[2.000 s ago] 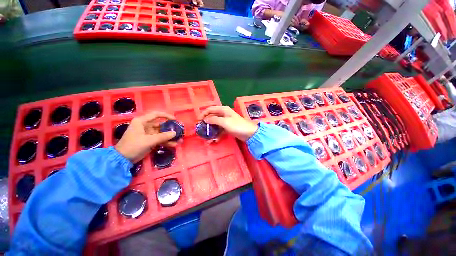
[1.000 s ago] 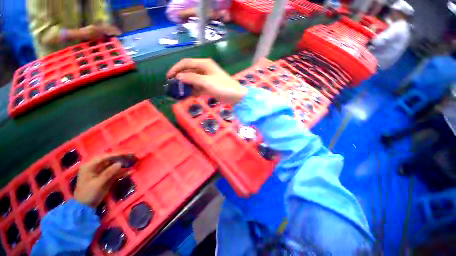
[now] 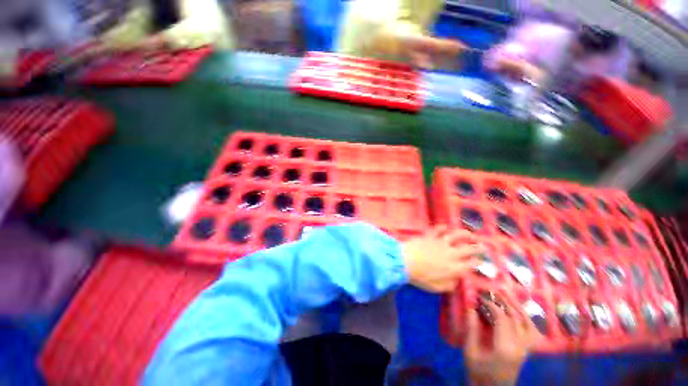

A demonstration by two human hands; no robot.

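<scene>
The view is blurred. The red work tray holds dark round watch heads in its left and middle pockets; pockets at its right are empty. To its right is a stack of red trays filled with discs, its top tray partly under my hands. My left hand lies over the left edge of that top tray, fingers pointing right; whether it holds anything is hidden. My right hand is at the tray's front left corner, fingertips around a dark disc; I cannot tell whether they grip it.
A red lower tray is at the front left, below the bench edge. A crumpled clear film lies left of the work tray. More red trays stand across the green belt, with people behind them. A person's purple sleeve shows at far left.
The view has turned left. Both hands now meet at the front left of the filled tray; my left hand has left the work tray, and my right hand has lowered from above the belt.
</scene>
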